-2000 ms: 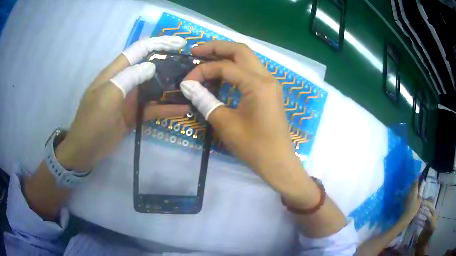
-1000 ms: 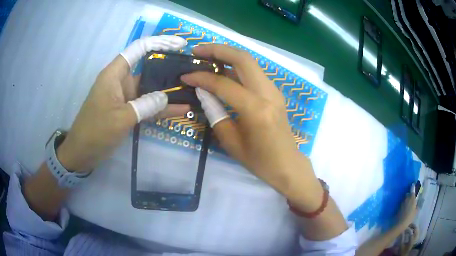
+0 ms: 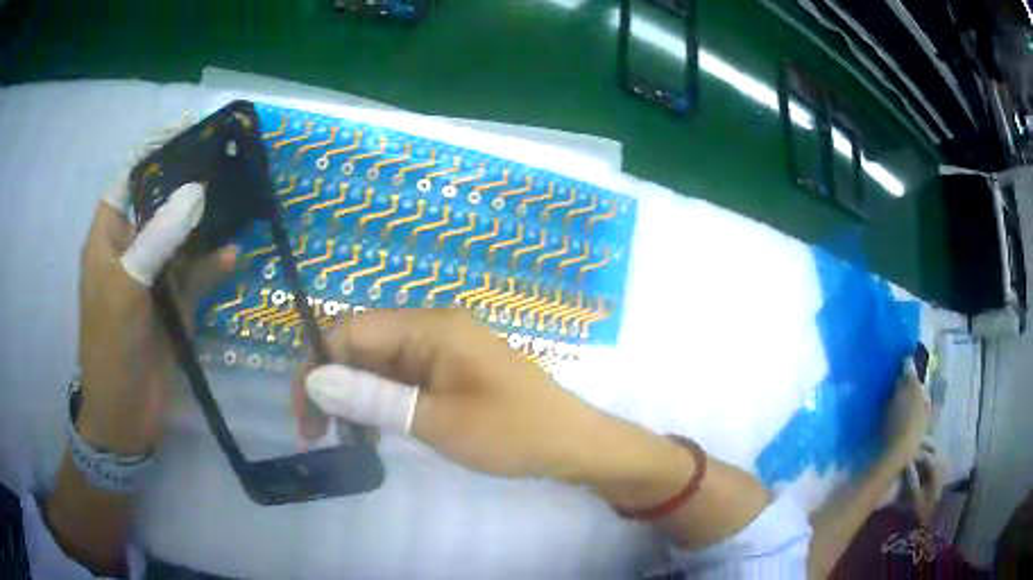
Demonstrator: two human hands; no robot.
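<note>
A black phone frame is held tilted over the white foam, its solid camera end up at the left and its open window end down. My left hand grips the solid end, its white-cotted thumb on the face. My right hand holds the frame's right side near the lower end, its thumb in a white cot. The blue flex carrier sheet with orange zigzag strips and white rings lies behind and partly under the frame. No loose flex can be made out on the frame.
The green conveyor belt runs behind and carries several black frames. Crumpled blue film lies at the right. Another person's hand shows at the far right. White foam covers the bench.
The view has shifted, and the frame has moved left and tilted. My right hand has moved from the solid end down to the frame's lower right side. The orange strip at my fingertips no longer shows.
</note>
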